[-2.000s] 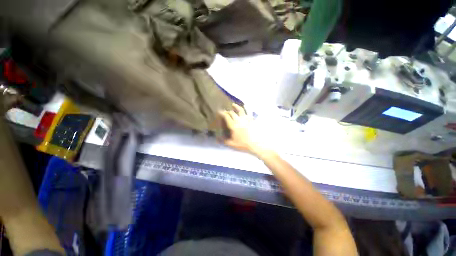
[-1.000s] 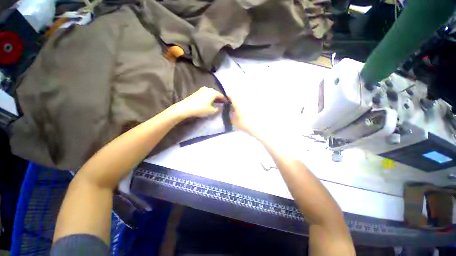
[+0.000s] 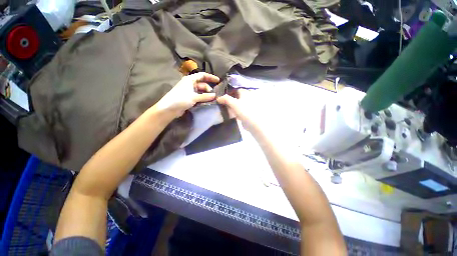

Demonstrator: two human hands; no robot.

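Note:
The brown shell fabric [image 3: 95, 85] lies in a large heap over the left and back of the table. My left hand [image 3: 188, 94] and my right hand [image 3: 233, 107] meet at its right edge, fingertips pinching a small folded piece of brown fabric [image 3: 220, 89] between them. A pale lining piece [image 3: 204, 120] and a dark flat fabric piece [image 3: 215, 137] hang below the fingers on the table. An orange-brown tab [image 3: 189, 67] shows just above my left hand. The sewing machine [image 3: 346, 130] stands right of both hands, not touching them.
A green cone [image 3: 403, 62] leans above the machine. A control panel with a lit screen [image 3: 434, 185] and a cardboard box [image 3: 412, 227] are at right. A ruled edge [image 3: 215, 203] runs in front. A blue crate [image 3: 25, 215] is below left, a red round part [image 3: 22, 42] upper left.
My left hand, away from the work two seconds ago, is now beside my right hand at the fabric edge. The narrow dark strip seen one second ago now shows as a wider dark piece.

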